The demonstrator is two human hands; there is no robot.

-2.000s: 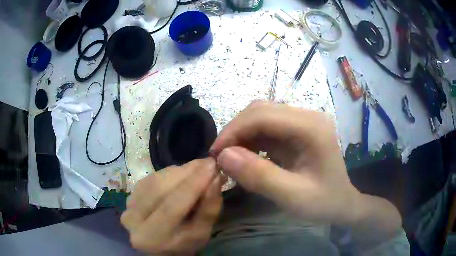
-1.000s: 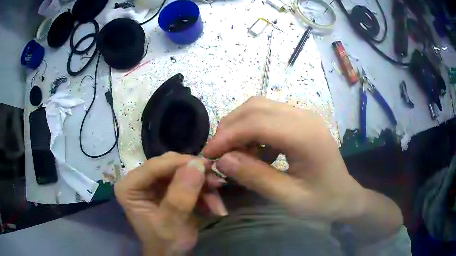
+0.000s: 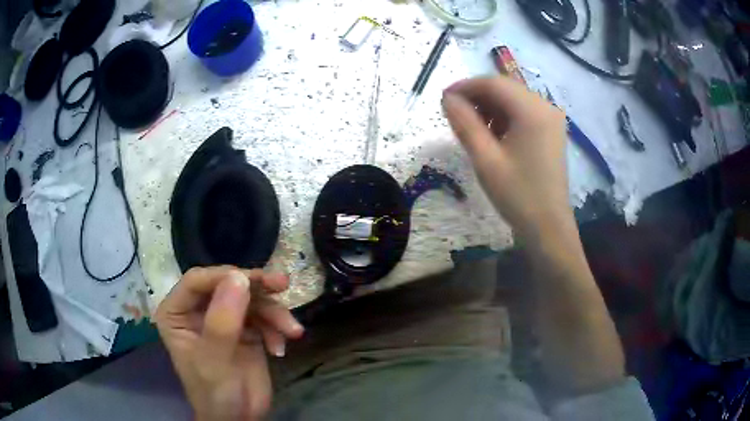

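The opened ear cup housing (image 3: 326,215) lies on the white board with a silver battery (image 3: 354,227) and thin wires inside. A crescent circuit board (image 3: 436,181) lies at its right. The other headphone cup (image 3: 226,215) lies to the left, beside a black curved band. My left hand (image 3: 226,333) is below that cup, thumb and fingertips together; whether a tiny part is between them cannot be told. My right hand (image 3: 518,148) is raised over the board's right side, slightly blurred, thumb near the curled fingers; its grip is unclear.
A blue cup (image 3: 224,37), an ear cushion (image 3: 133,82) and a loose battery (image 3: 358,31) lie at the back. A dark pen-like stick (image 3: 433,59) lies near the clear ring (image 3: 465,15). A red-orange tube (image 3: 506,61) and blue-handled cutters (image 3: 590,148) are partly behind my right hand.
My hands have parted. My right hand has moved up and right; my left hand stays low. The opened ear cup and circuit board have come into view. The bench scene has shifted left.
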